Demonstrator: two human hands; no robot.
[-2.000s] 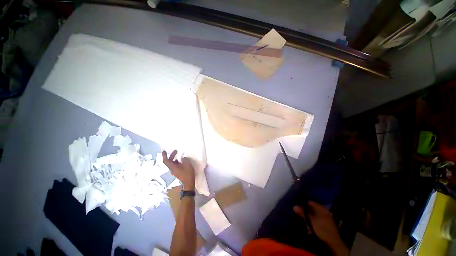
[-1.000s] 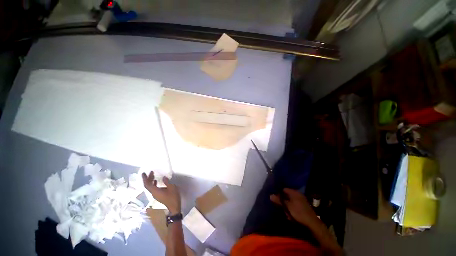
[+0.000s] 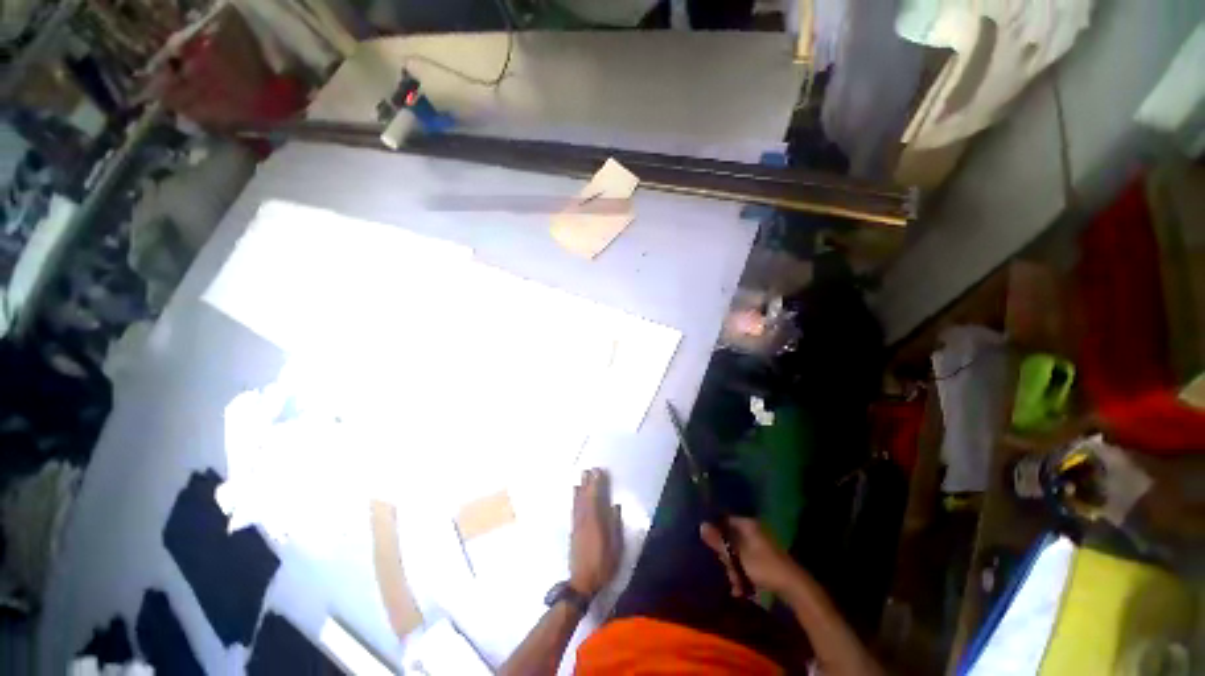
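Note:
My right hand [image 3: 753, 555] holds the dark shears [image 3: 690, 452] by the handles at the table's front right edge, the blades pointing up and away. My left hand [image 3: 595, 531] is flat with its fingers close together at the near edge of the glare. I cannot tell if it touches cloth. The white fabric lay [image 3: 397, 284] is strongly glared out. The large pattern piece on it cannot be made out. The fabric scraps [image 3: 258, 456] lie left, merging into the glare.
A curved band pattern [image 3: 391, 561] and small square patterns [image 3: 486, 514] lie near me. Dark cut pieces [image 3: 218, 548] lie left. Small patterns [image 3: 595, 218] and the purplish ruler [image 3: 502, 203] lie before the rail [image 3: 529, 161]. The blue-handled cutter head [image 3: 407, 116] is behind. Shelves stand right.
My left hand has moved right, away from the scraps and the lay's fold. The view has shifted to show more beyond the rail, and glare now hides the large pattern. The shears stay in my right hand.

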